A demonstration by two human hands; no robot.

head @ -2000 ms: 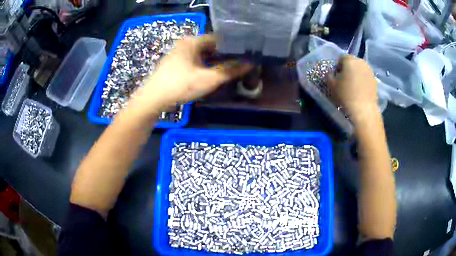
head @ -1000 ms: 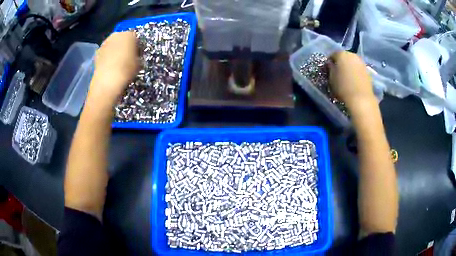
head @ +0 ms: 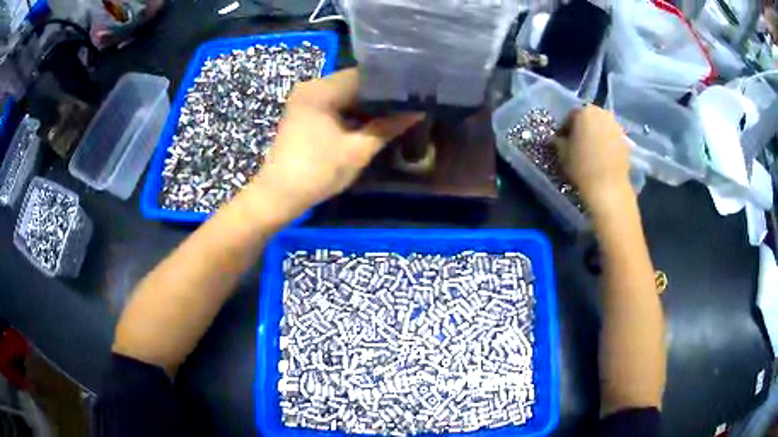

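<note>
My left hand [head: 328, 132] reaches under the left side of the press head [head: 431, 51], thumb pointing towards the light ring-shaped nest [head: 415, 160] on the dark brown press base [head: 465, 166]. Its fingertips are hidden behind the press head, so I cannot tell whether it holds a part. My right hand [head: 593, 149] is down in the right clear bin [head: 563, 209] among small fittings [head: 535, 130]; its fingertips are hidden. The near blue tray [head: 266, 341] holds many bright pressed cylinders [head: 405, 341]. The left blue tray [head: 152, 188] holds loose metal sleeves [head: 230, 119].
An empty clear bin [head: 124, 132] and a small clear tub of silvery parts [head: 53, 226] stand at the left. Clear plastic containers [head: 661, 128] crowd the right back. A small yellow loop [head: 660, 282] lies right of my right forearm.
My left hand has moved right from the left blue tray to the press, where it also was two seconds ago. My right hand stays in the right bin.
</note>
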